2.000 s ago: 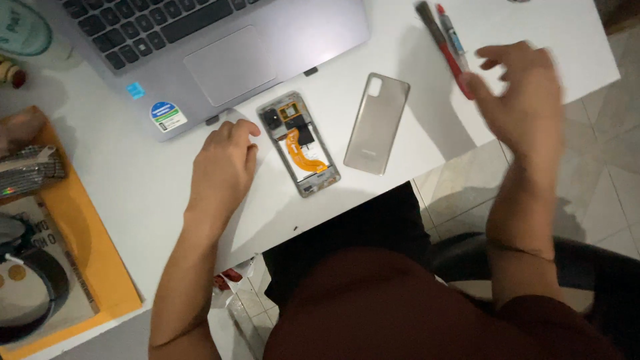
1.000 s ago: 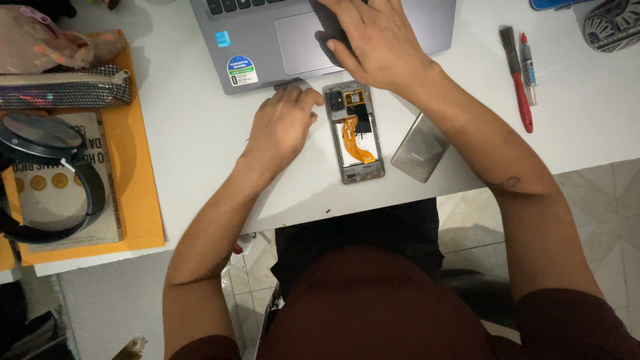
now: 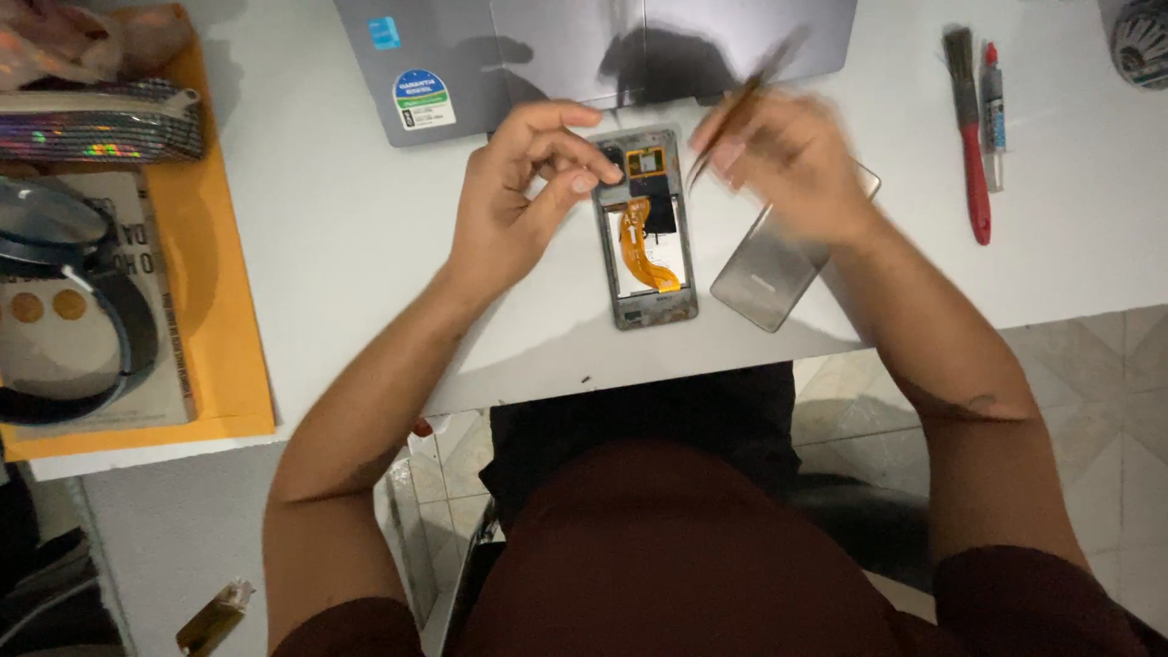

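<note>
An opened smartphone (image 3: 646,228) lies on the white table, its battery and orange flex cable (image 3: 646,251) exposed. At its upper left edge is my left hand (image 3: 529,187), fingers bent, thumb and fingertips by the camera area; whether they touch it I cannot tell. My right hand (image 3: 789,164), blurred by motion, grips a thin dark pointed tool (image 3: 744,105), seemingly tweezers, whose lower tip points down near the phone's upper right edge. The phone's grey back cover (image 3: 776,269) lies tilted to the right of the phone, partly hidden under my right hand and forearm.
Behind the phone is a laptop (image 3: 566,55). A red-handled brush (image 3: 975,173) and a syringe-like tube (image 3: 995,128) lie at right, a patterned round object (image 3: 1141,46) beyond them. At left, headphones (image 3: 137,338) and a book (image 3: 151,274) rest on an orange envelope (image 3: 224,319), near a shiny pouch (image 3: 100,123).
My right hand has come back from the laptop to beside the phone and now holds the thin dark tool. My left hand's fingers now reach over the phone's upper left edge.
</note>
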